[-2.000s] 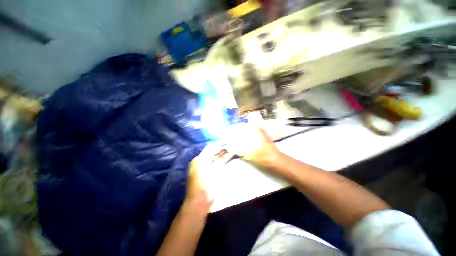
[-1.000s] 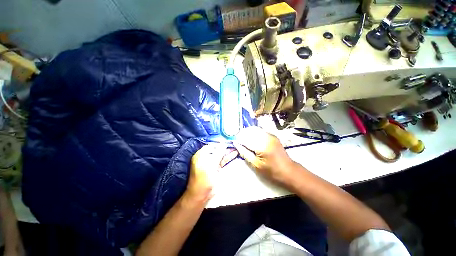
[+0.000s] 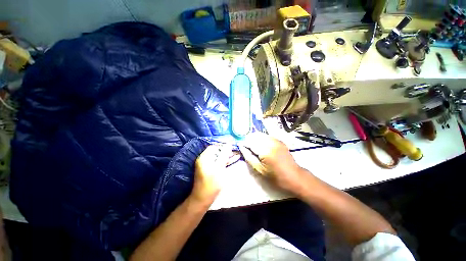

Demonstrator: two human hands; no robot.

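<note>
A glossy navy quilted puffer jacket (image 3: pixel 117 117) lies in a large heap at the left and reaches under the lamp. My left hand (image 3: pixel 209 171) pinches the jacket's edge at the heap's right side. My right hand (image 3: pixel 271 159) is beside it, fingertips closed on the same edge just below the lamp. A small dark bit shows between the fingers; glare hides what it is. The lit work lamp (image 3: pixel 240 104) hangs directly above the fingertips. A thin dark cord (image 3: pixel 305 149) runs right from my right hand across the white table.
The cream sewing machine (image 3: pixel 352 66) fills the upper right. Black snips (image 3: pixel 321 139), orange-handled scissors (image 3: pixel 380 159), a yellow-handled screwdriver (image 3: pixel 403 144) and a pink-handled tool (image 3: pixel 357 126) lie below it. A blue bin (image 3: pixel 203 28) stands behind. The table's front edge (image 3: pixel 327 184) curves below my right forearm.
The view has sharpened since the oldest frame and shifted slightly since the last. My hands remain together on the jacket's edge under the lamp, with little visible movement.
</note>
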